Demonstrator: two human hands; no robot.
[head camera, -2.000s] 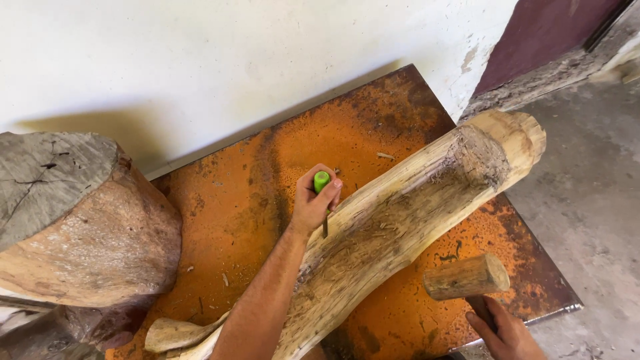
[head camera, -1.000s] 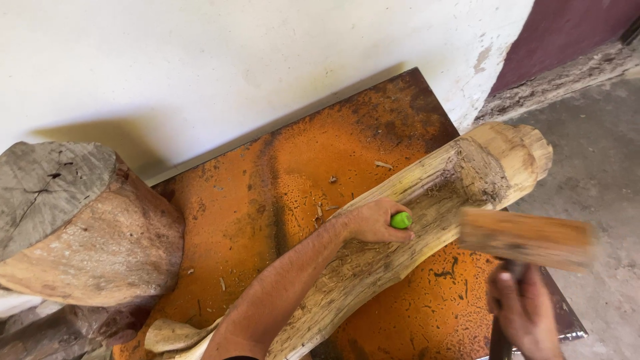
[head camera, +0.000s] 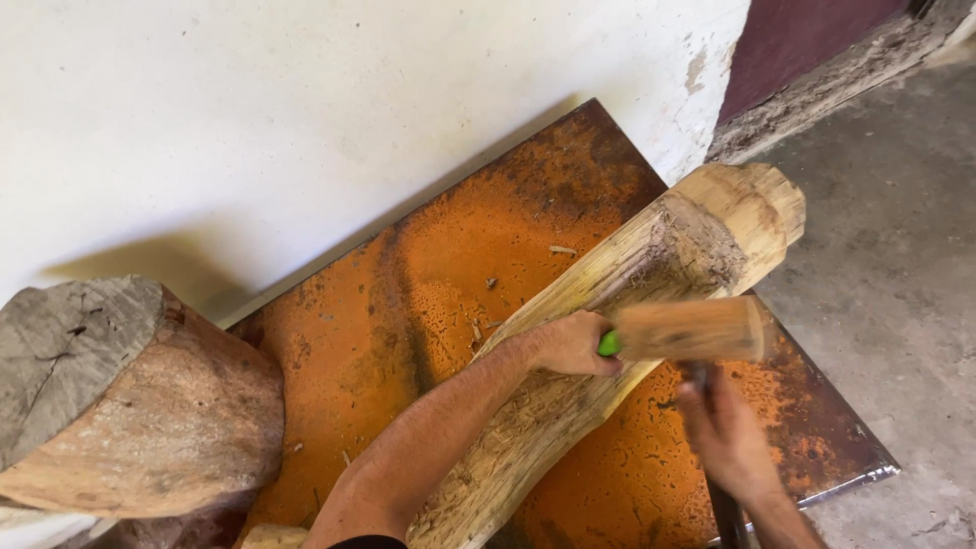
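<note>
A long, hollowed wooden log (head camera: 534, 427) lies diagonally across a rusty metal tabletop (head camera: 457, 252). My left hand (head camera: 581, 343) is closed around a tool with a green handle (head camera: 609, 343), over the log's hollow; the tool's blade is hidden, so its exact kind does not show. In my right hand (head camera: 720, 427) is the dark handle of a wooden mallet (head camera: 690, 330). The mallet's head is blurred and its left end is at the green handle's end; whether they touch I cannot tell.
A thick cut log section (head camera: 175, 412) stands at the left edge of the tabletop. Small wood chips (head camera: 563, 249) lie on the metal behind the long log. A white wall (head camera: 305, 114) rises behind, and concrete floor (head camera: 869, 305) lies to the right.
Two seconds ago my left hand held the green-handled tool upright farther left, and the mallet was low at the right. Both hands have since moved, and the mallet head is now beside the green handle.
</note>
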